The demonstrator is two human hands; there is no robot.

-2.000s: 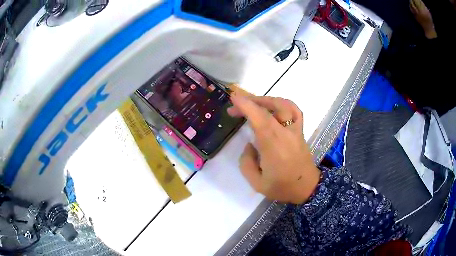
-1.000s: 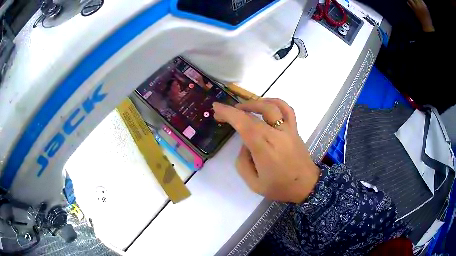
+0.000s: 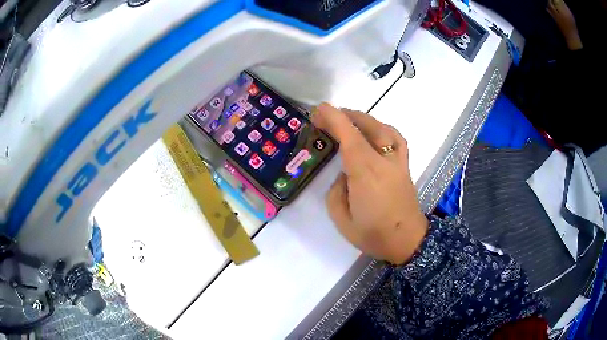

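Note:
A smartphone (image 3: 263,133) lies face up on the white machine bed under the arm, its screen lit with rows of app icons. My right hand (image 3: 373,186), with a ring on one finger, is at the phone's right edge, index finger extended near its upper right side; it holds nothing. Snips with pink and blue handles (image 3: 249,192) lie along the phone's left side. A mustard yellow strip (image 3: 211,199) with printing lies left of them. My left hand is not in view.
The white sewing machine arm (image 3: 80,126) arches over the bed. Dark machine parts (image 3: 73,285) are at lower left. A cable end (image 3: 385,69) and a dark tray (image 3: 466,41) with a red item are at upper right. Grey striped cloth (image 3: 509,206) hangs at right. Another person's hand (image 3: 564,23) shows at top right.
The phone screen has changed from a dark picture view to a grid of icons. My right hand moved inward over the screen, then back to its right edge.

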